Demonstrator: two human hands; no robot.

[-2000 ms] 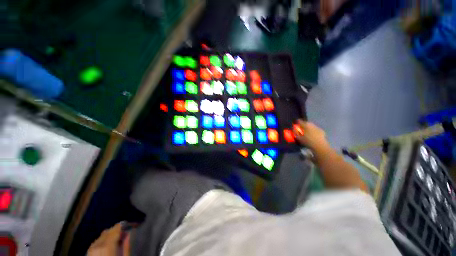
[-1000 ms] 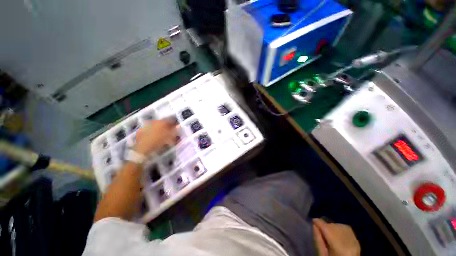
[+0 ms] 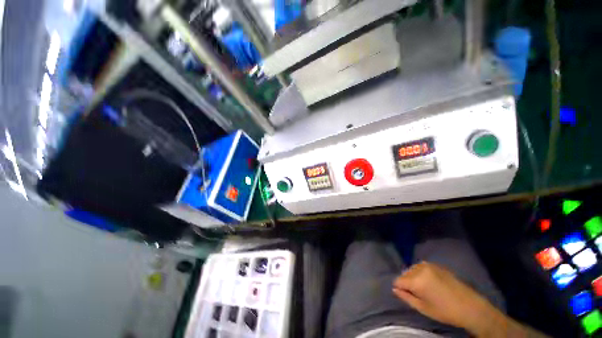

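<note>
My right hand [image 3: 432, 290] is over my lap, palm down with the fingers curled; whether it holds something is hidden. My left hand is out of the picture. The press panel [image 3: 383, 191] is in front of me, with green buttons [image 3: 483, 143] at both ends, a red emergency stop [image 3: 358, 172] and two lit timers [image 3: 414, 157]. A pale block [image 3: 350, 63] sits beneath the tilted-looking upper plate. The white blister tray [image 3: 288, 284] at lower left holds several dark pieces. No hand touches the press or tray.
A blue control box [image 3: 231, 178] stands left of the press. A blue cup or bottle [image 3: 512, 53] and a yellowish hose [image 3: 554, 86] are at its right. Lit squares [image 3: 584, 259] show at the lower right edge. The bench edge runs above my lap.
The view has swung from the white tray to the press. My left hand, earlier over the tray, has left the picture. My right hand now shows more fully over my lap.
</note>
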